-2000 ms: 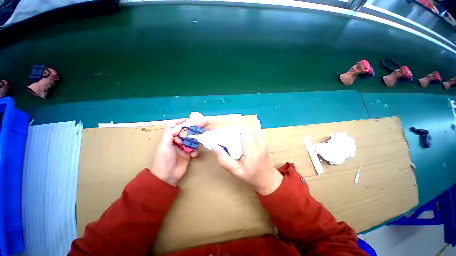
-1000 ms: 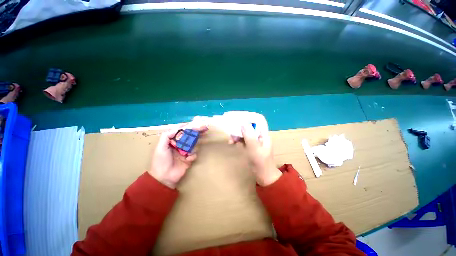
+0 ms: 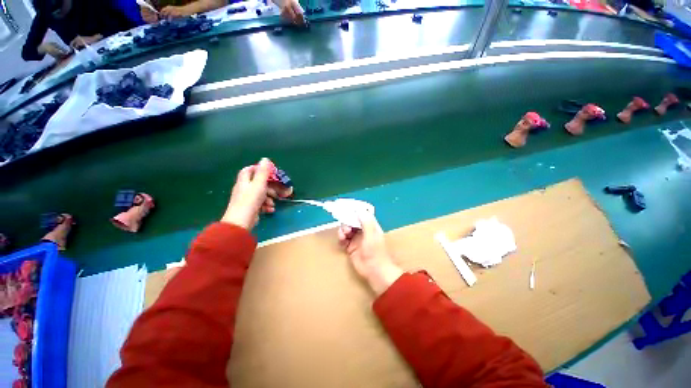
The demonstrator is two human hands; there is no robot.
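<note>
My left hand (image 3: 251, 195) holds a figure part (image 3: 279, 180) over the near side of the green conveyor belt. Its red piece, dark blue blocky piece and some tan show past the fingers. My right hand (image 3: 364, 244) holds a white glue bottle (image 3: 350, 211) above the cardboard's far edge. The bottle's long thin nozzle points left towards the figure part. Whether the tip touches the part is hard to tell, as the left fingers are close to it.
Tan-and-red figure parts (image 3: 526, 129) stand spaced on the belt at right, others at left. Crumpled tissue (image 3: 489, 242) and a white strip (image 3: 457, 259) lie on the cardboard (image 3: 303, 318). A blue crate (image 3: 50, 318) and pale sheets (image 3: 106, 326) are left. Other people's hands show at top left.
My left hand has moved forward from the cardboard to over the belt with the figure part. The right hand stays near the cardboard's far edge. The view has tilted up, showing more belt.
</note>
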